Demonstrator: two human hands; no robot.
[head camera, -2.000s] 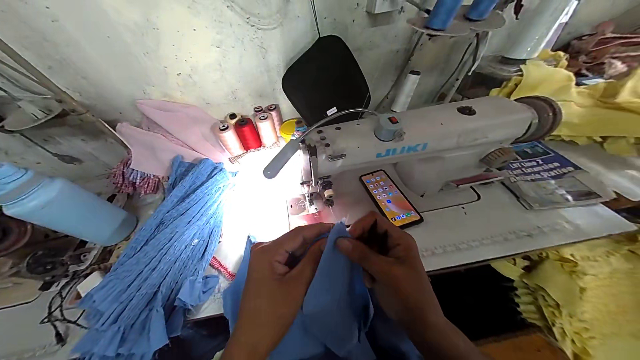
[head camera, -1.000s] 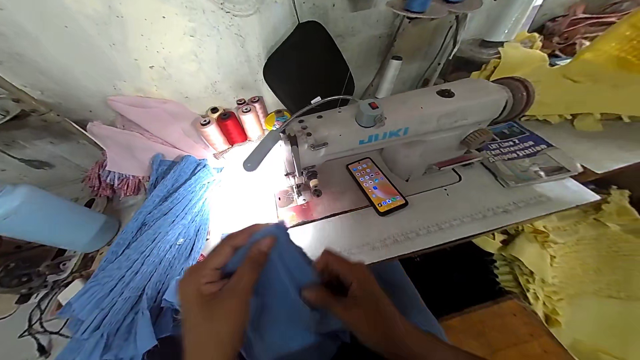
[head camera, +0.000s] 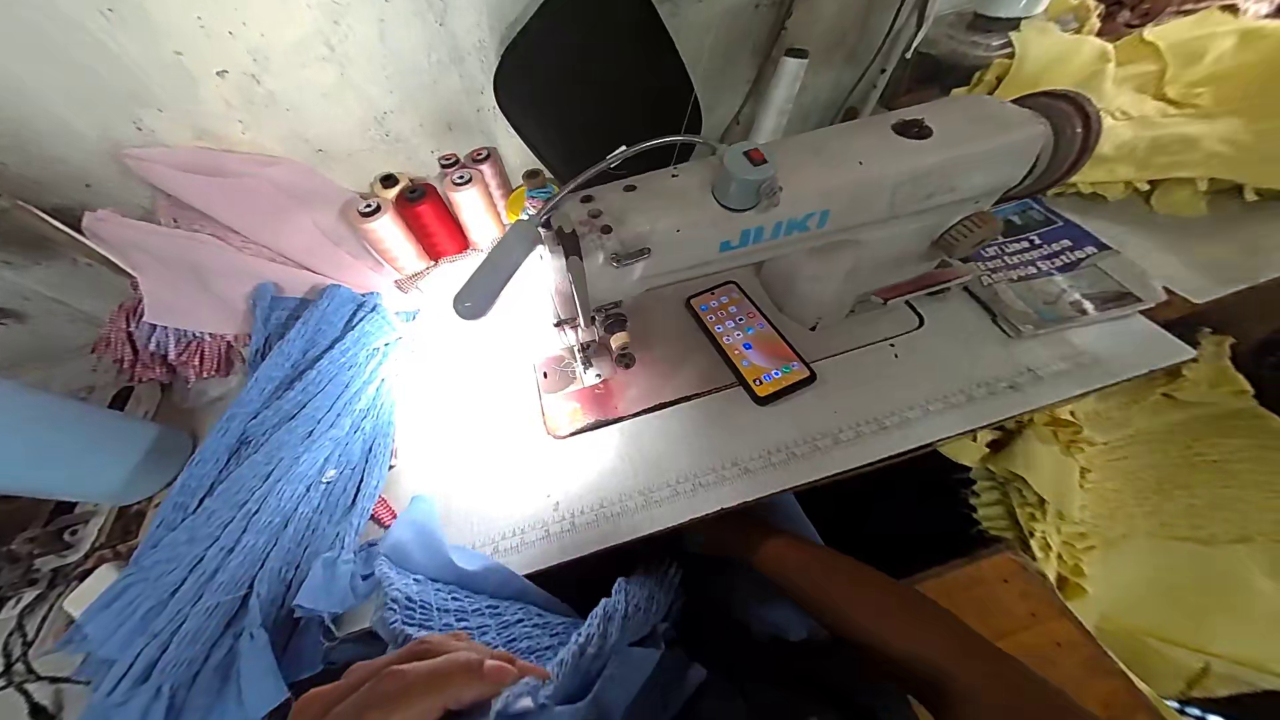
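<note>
My left hand (head camera: 430, 678) lies at the bottom, against a blue smocked fabric piece (head camera: 500, 615) that hangs at the near edge of the table; whether its fingers grip the cloth is unclear. My right forearm reaches under the table edge, and the right hand (head camera: 730, 535) is mostly hidden in shadow there. Beyond the edge stands a Juki sewing machine (head camera: 800, 190), its needle and presser foot (head camera: 588, 362) lit by a gooseneck lamp (head camera: 500, 268). Nothing blue lies under the foot. A long pile of gathered blue fabric (head camera: 290, 430) is left of the machine.
A smartphone (head camera: 750, 340) with a lit screen lies on the machine bed. Thread spools (head camera: 430, 222) and pink fabric (head camera: 240, 230) are behind at left. A blue container (head camera: 80, 445) stands far left. A printed booklet (head camera: 1060, 265) and yellow fabric (head camera: 1150, 520) are at right.
My hands, earlier together on the blue fabric, are now apart. The right has gone down under the table edge, and the fabric is lower, below the tabletop's front edge.
</note>
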